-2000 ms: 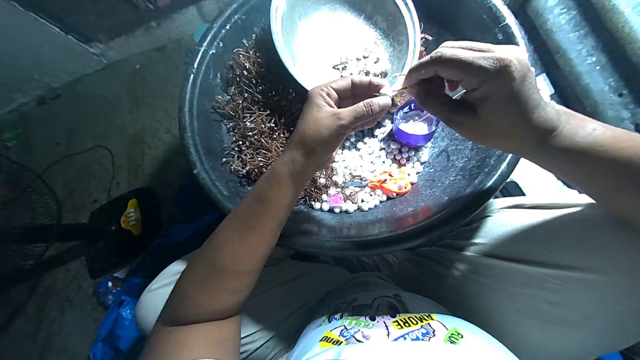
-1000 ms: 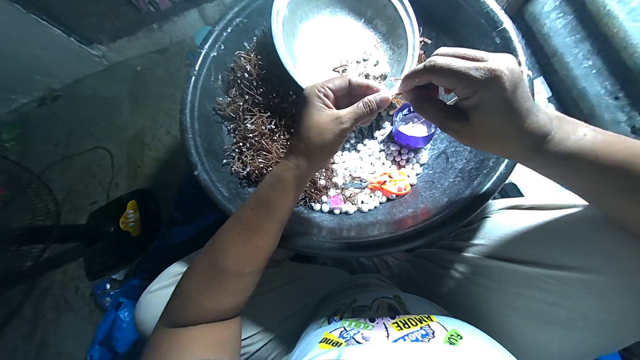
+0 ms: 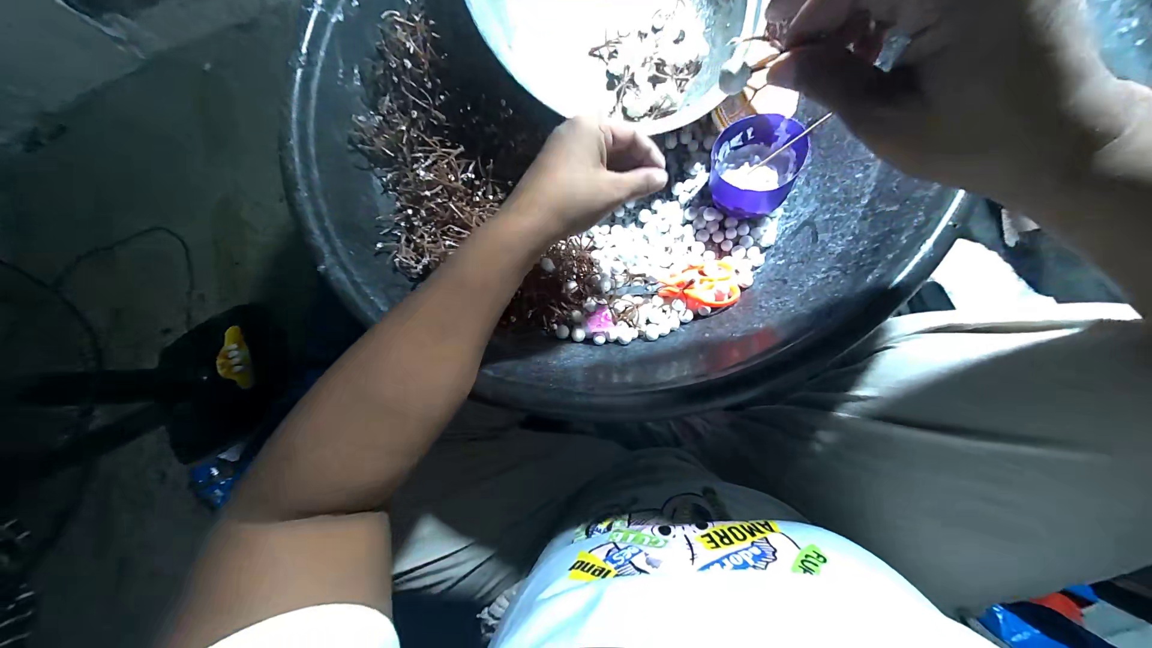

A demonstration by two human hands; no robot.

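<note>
My right hand (image 3: 900, 81), at the top right, pinches a thin brown stem with a pale bead (image 3: 734, 76) at its end. My left hand (image 3: 594, 171) is over the tub, thumb and forefinger curled near each other, nothing visible between them. Above it sits a metal bowl (image 3: 540, 54) with beaded brown stems (image 3: 652, 67) inside. A purple cup (image 3: 740, 202) of white paste with a thin stick (image 3: 792, 146) stands below my right hand. White beads (image 3: 661, 234) and orange-handled scissors (image 3: 706, 286) lie in the tub.
The wide black tub (image 3: 576, 391) rests by my lap. Many brown wiry stems (image 3: 432, 171) are heaped along its left side, and a pink piece (image 3: 598, 319) lies among the beads. A dark object with a yellow part (image 3: 235, 358) stands on the floor at left.
My hands were together above the beads; now they are apart. My right hand has moved up with the beaded stem, and my left hand has come down slightly.
</note>
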